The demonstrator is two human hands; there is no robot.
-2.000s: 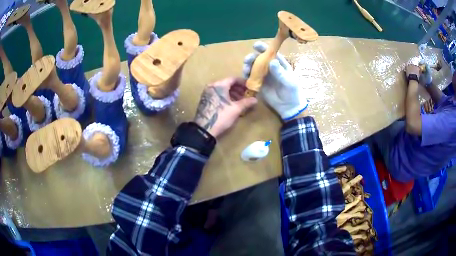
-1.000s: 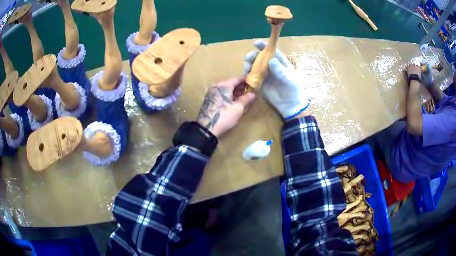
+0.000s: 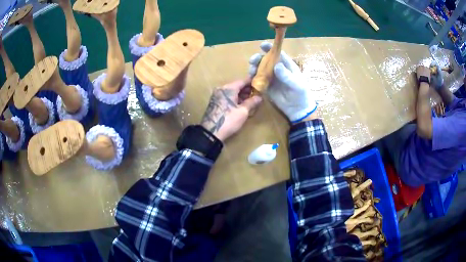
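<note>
A tan leg (image 3: 271,59) is held upright and slightly tilted over the bench, with a sandal sole (image 3: 282,16) at its upper end. My right hand (image 3: 287,84), in a white knit glove, is wrapped around the leg's middle from the right. My left hand (image 3: 230,108), bare and tattooed, has its fingers at the leg's lower end. The fingers partly hide that end, and I cannot tell if they hold a small part there. A squat white bottle with a blue tip (image 3: 263,154) lies on the bench below my hands.
Several leg-and-shorts assemblies (image 3: 110,110) stand soles up at the left on the tan bench (image 3: 230,176). A green belt (image 3: 230,19) runs behind, with a loose leg (image 3: 364,15) on it. A blue bin (image 3: 386,197) of legs (image 3: 364,217) is at lower right. A person (image 3: 434,123) works at right.
The held leg has turned and come more upright, its sole moving slightly left. The loose leg on the belt has shifted left. Both hands stay in nearly the same place.
</note>
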